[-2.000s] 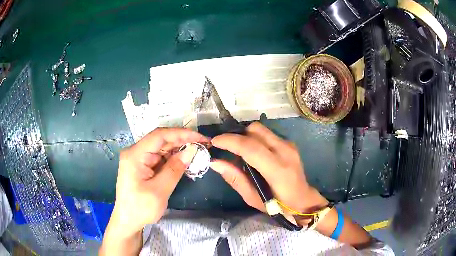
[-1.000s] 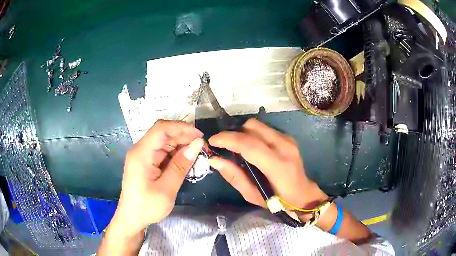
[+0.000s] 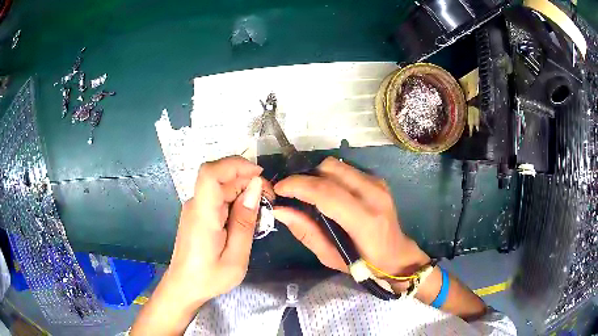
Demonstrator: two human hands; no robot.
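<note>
My left hand (image 3: pixel 219 226) grips a round silvery-white module (image 3: pixel 265 222) between thumb and fingers, in front of my body; the thumb covers part of it. My right hand (image 3: pixel 354 216) holds the black soldering iron (image 3: pixel 336 237) in its palm, tip pointing up over the tape pad. Its thumb and forefinger are at the module's right edge, by thin dark leads. A narrow dark circuit board (image 3: pixel 269 105) seems to lie on the cream tape pad (image 3: pixel 328 98), near the iron's tip; details are blurred.
A round tub (image 3: pixel 388 118) of silvery scraps stands at the pad's right end. The black iron stand (image 3: pixel 534 141) is beyond it. Small dark parts (image 3: pixel 82 98) lie in a heap at left. Clear blister trays stand at far left (image 3: pixel 33 197) and far right (image 3: pixel 570 230). A blue bin (image 3: pixel 121 279) is below left.
My left hand has turned and moved slightly right, and the module now shows more edge-on and narrower. My right hand has hardly moved.
</note>
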